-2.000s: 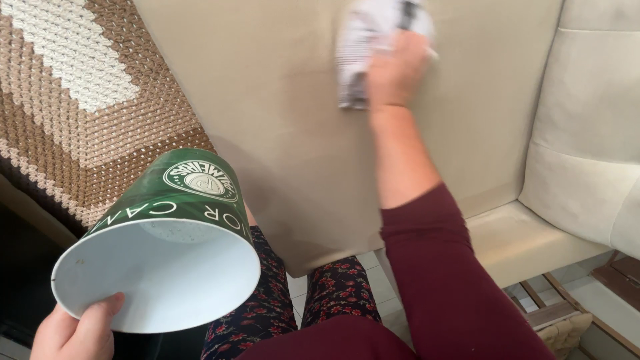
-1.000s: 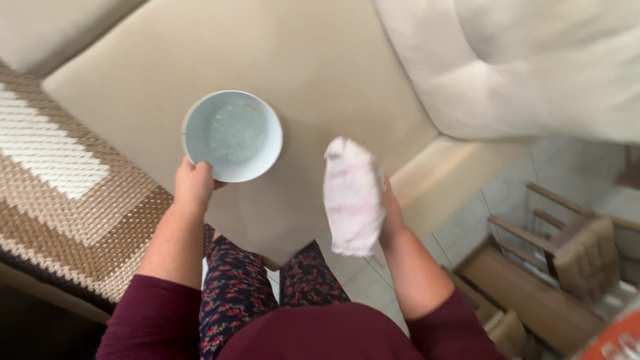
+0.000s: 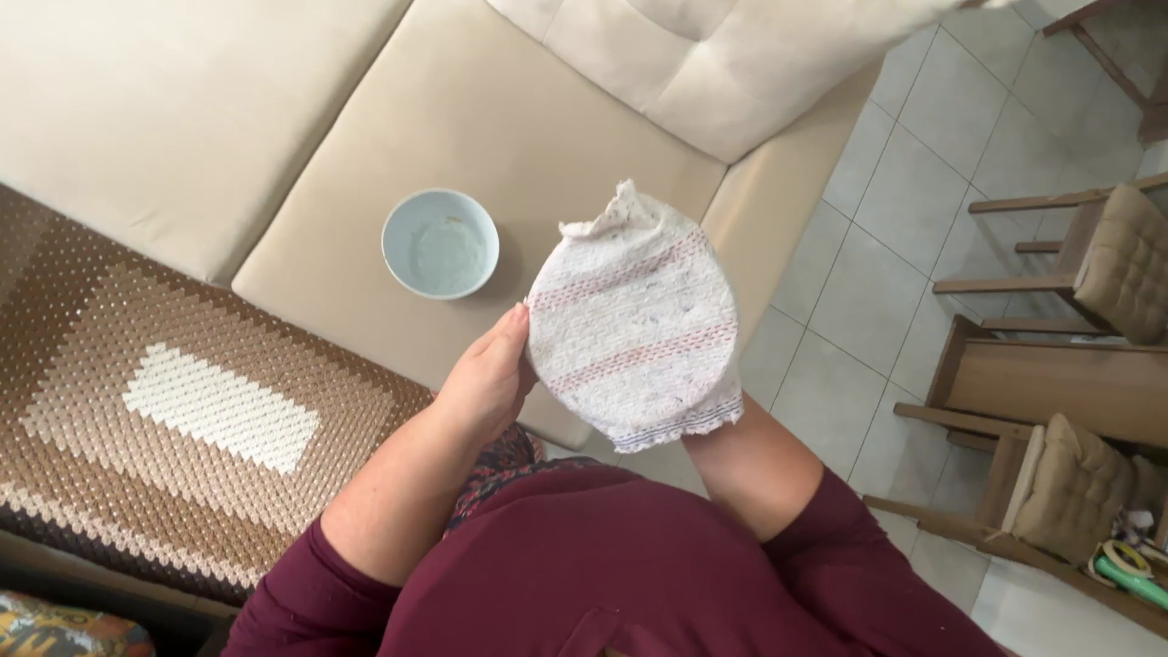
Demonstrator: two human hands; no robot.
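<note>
A white woven cloth with red stripes is stretched smoothly over a round, flat thing that it hides. My left hand grips its left edge, thumb on the rim. Behind the cloth's lower right side lies my right hand, covered by it; only the wrist and forearm show, so its fingers cannot be seen. To the left of the cloth, a round bucket, pale inside and holding some clear liquid, stands on the beige sofa seat.
A tufted back cushion borders the seat at the top. On the left lies a brown and white crocheted rug. Wooden chairs with tan cushions stand on the tiled floor at the right.
My left hand has let go of the bucket, which now stands on the seat, and has taken hold of the cloth's edge. The cloth has come nearer the middle, in front of me.
</note>
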